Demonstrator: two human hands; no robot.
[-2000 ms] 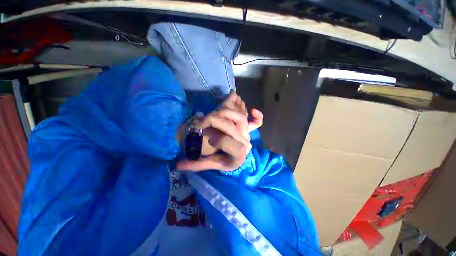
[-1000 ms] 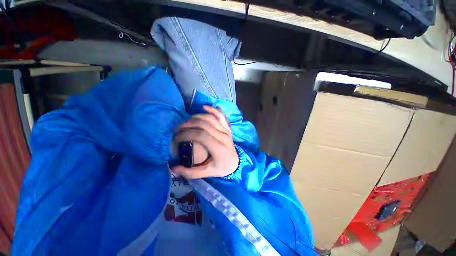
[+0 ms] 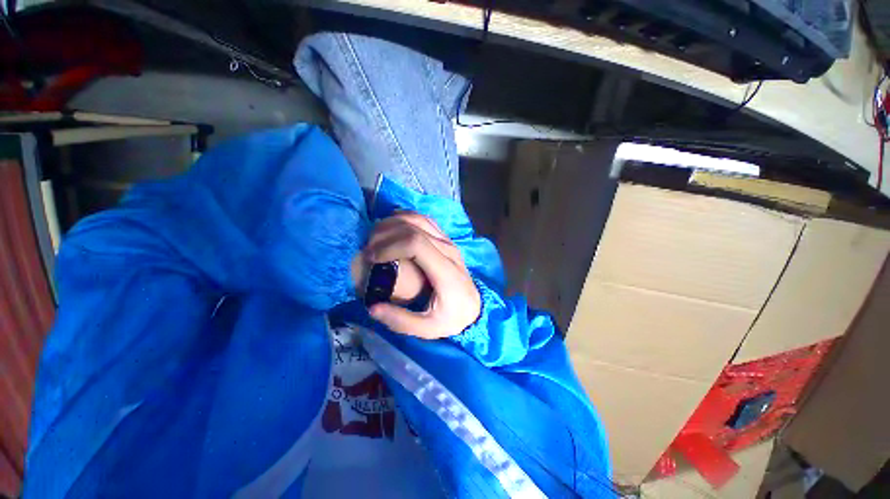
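Observation:
My right hand (image 3: 449, 292) comes from the blue sleeve on the right and closes around my left wrist. Its thumb and fingers lie at the edges of a dark wristwatch (image 3: 382, 282). My left hand (image 3: 409, 281) is mostly hidden under my right hand; only a patch of skin beside the watch shows, so its fingers cannot be seen. Both hands are in front of my lap, over the blue jacket (image 3: 195, 283).
The bench edge (image 3: 605, 49) crosses the top, with a long black fixture (image 3: 683, 34) on it. A large brown carton (image 3: 673, 312) stands at right, with red packing material (image 3: 703, 429) and a small dark unit (image 3: 750, 409). Reddish trays (image 3: 21, 331) are at the left edge.
Two seconds ago my hands were higher and fingers pointed up; they have since lowered and drawn together. Since one second ago they moved slightly right, and the watch tilted.

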